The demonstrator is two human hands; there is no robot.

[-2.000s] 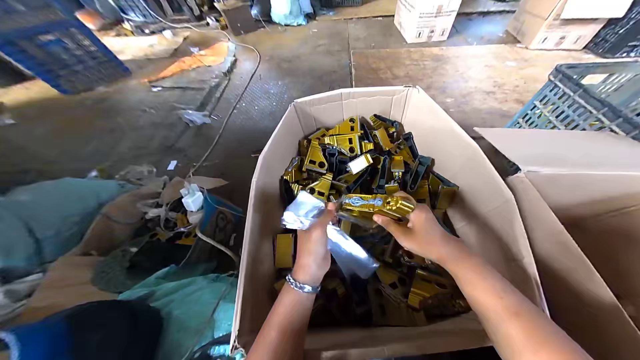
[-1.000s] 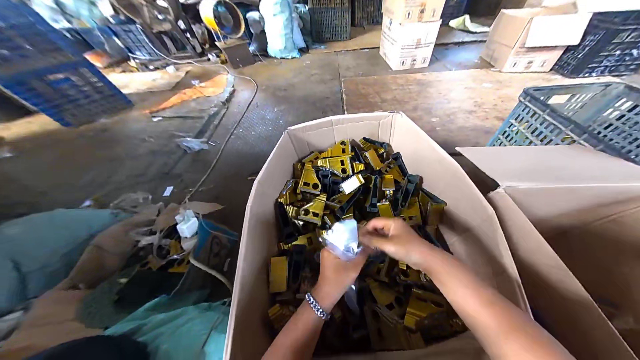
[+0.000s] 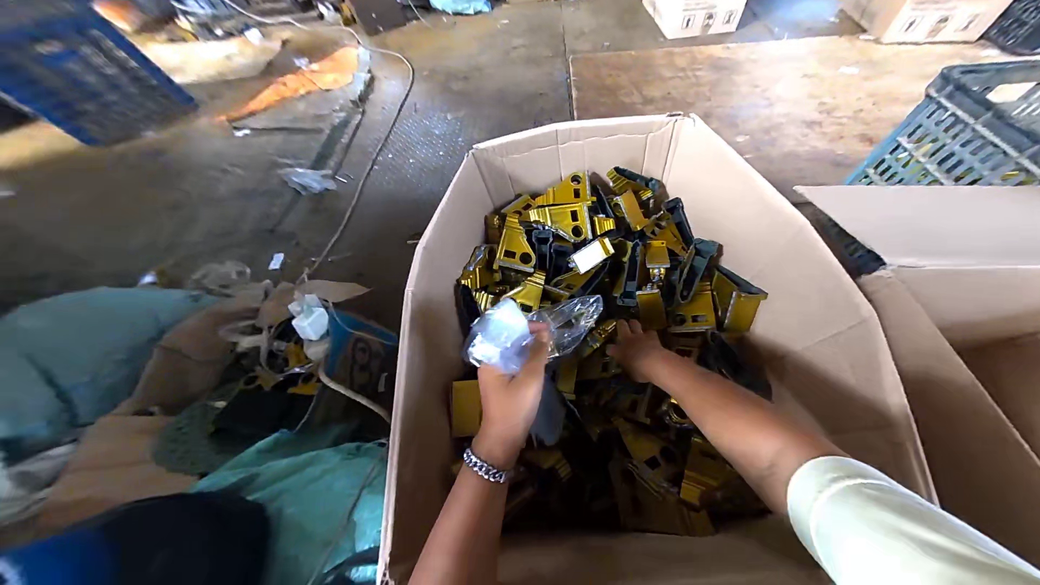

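Observation:
My left hand (image 3: 513, 388), with a chain bracelet at the wrist, grips a crumpled clear plastic bag (image 3: 574, 323) with a whitish wad at its left end. Below it is a large cardboard box (image 3: 439, 268) heaped with gold and black metal-looking parts (image 3: 565, 213), many with round holes. My right hand (image 3: 638, 349) reaches down among the parts near the middle of the heap. Its fingertips touch the pieces and are partly hidden, so whether they grip one cannot be told. A small white-faced piece (image 3: 591, 255) lies on the heap.
Another open cardboard box (image 3: 959, 325) adjoins on the right, with a flap raised. Behind it stands a plastic crate (image 3: 959, 134). Teal sacks (image 3: 89, 349) and scraps lie at the left. A cable (image 3: 382, 154) runs over the floor, and a blue crate (image 3: 81, 73) is farther back.
Two seconds ago my right hand held a gold part beside the plastic; one second ago it was at the bag in my left hand. Now it is down in the heap, apart from the bag.

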